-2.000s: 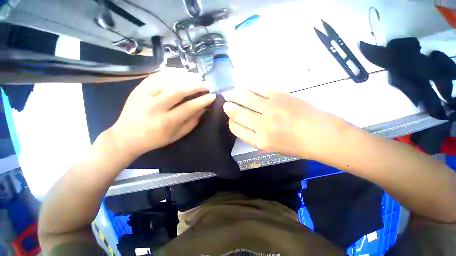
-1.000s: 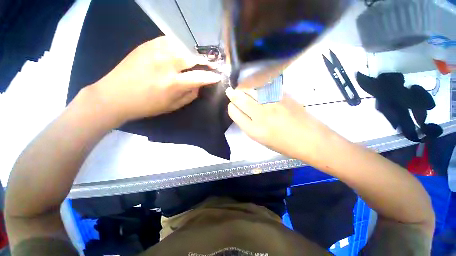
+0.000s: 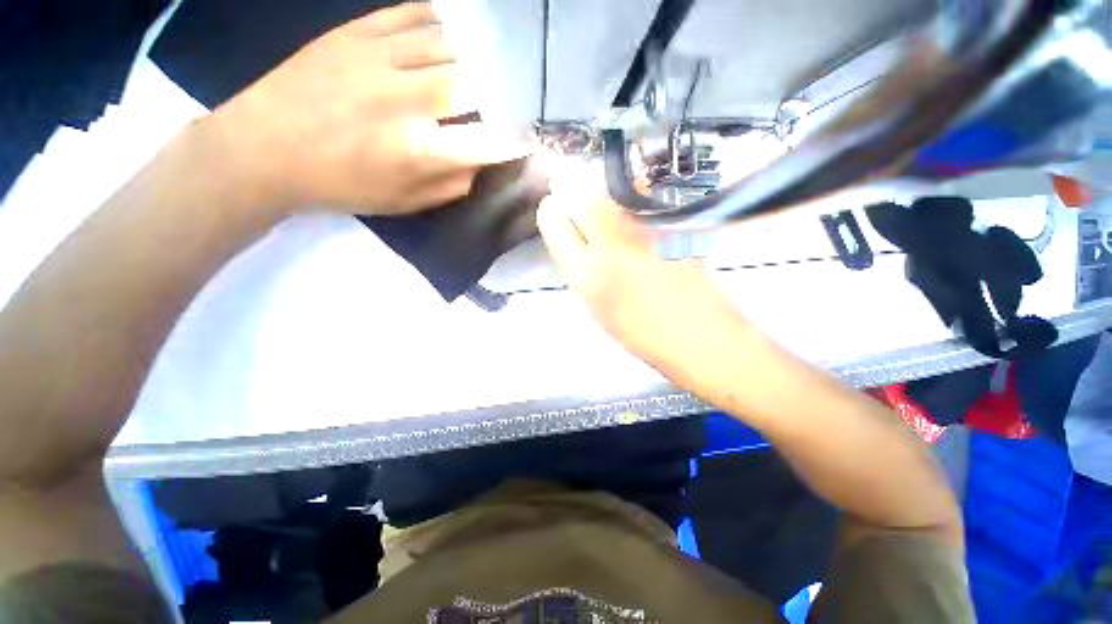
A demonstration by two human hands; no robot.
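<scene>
A black fabric panel (image 3: 429, 248) lies on the white table at the machine, its lower corner pointing toward the front edge. My left hand (image 3: 354, 116) lies flat over the panel, fingertips close to the needle area. My right hand (image 3: 598, 250) is beside the presser foot, its fingertips at the panel's right edge. The sewing machine head (image 3: 573, 61) stands over the fingertips, and glare hides the needle. A small dark curl (image 3: 489, 297) lies by the panel's corner. I cannot see clearly whether the right fingers pinch the cloth.
Thread snips (image 3: 849, 240) lie right of the machine, their blades hidden. A black cloth heap (image 3: 969, 268) lies right of them. A ruler strip (image 3: 488, 429) runs along the front edge. A jagged black stack (image 3: 55, 73) is at far left. Blue crates and red shapes (image 3: 1000, 408) are below.
The panel and my left hand have moved up and away, so less cloth shows in front. The view has shifted, and the machine head now covers the snips' blades. The dark curl now shows.
</scene>
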